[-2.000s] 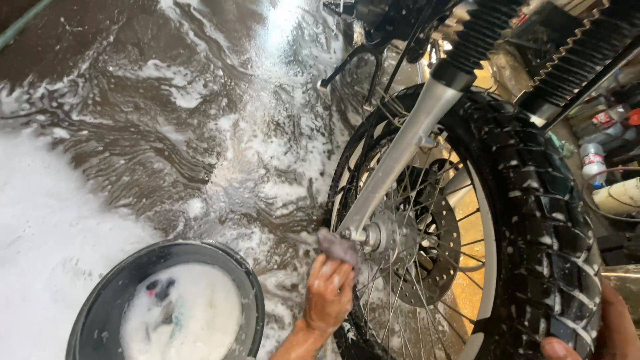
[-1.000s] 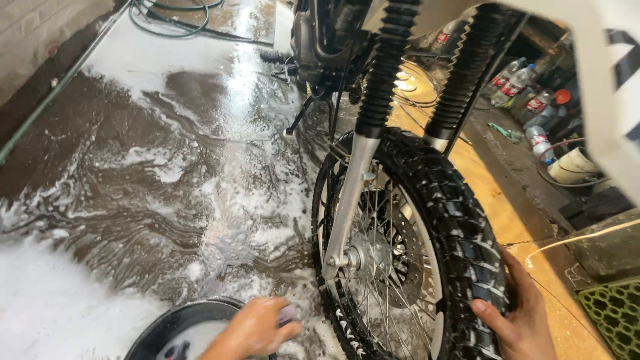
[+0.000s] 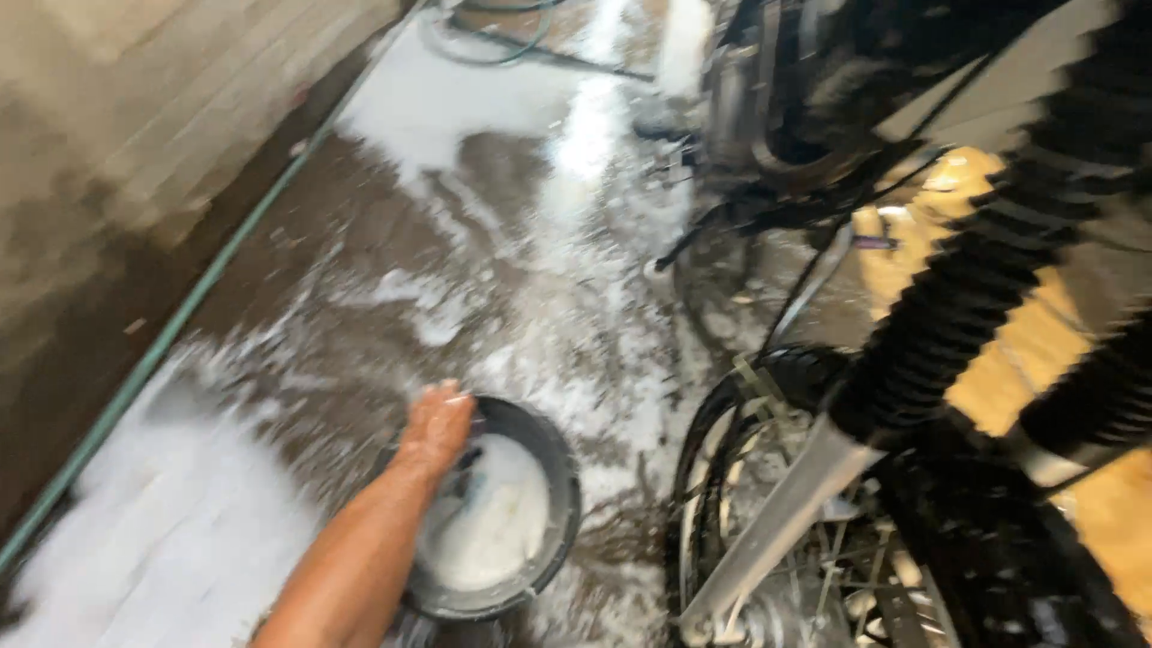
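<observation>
My left hand is over the left rim of a dark round bucket of white, sudsy liquid; a dark purplish bit shows beside the fingers, but blur hides whether they grip it. Something dark lies in the suds near the wrist. On the right stands a motorcycle's front wheel with wire spokes, below a silver fork leg and a black ribbed fork gaiter. My right hand is out of view.
White foam covers parts of the wet floor. A green hose runs along the wall on the left. The motorcycle's engine and pedal area are at the upper right.
My left hand has gone from the wheel hub, where it held a grey cloth or sponge, to the bucket. My right hand, earlier on the tyre, has left view. The view has swung left.
</observation>
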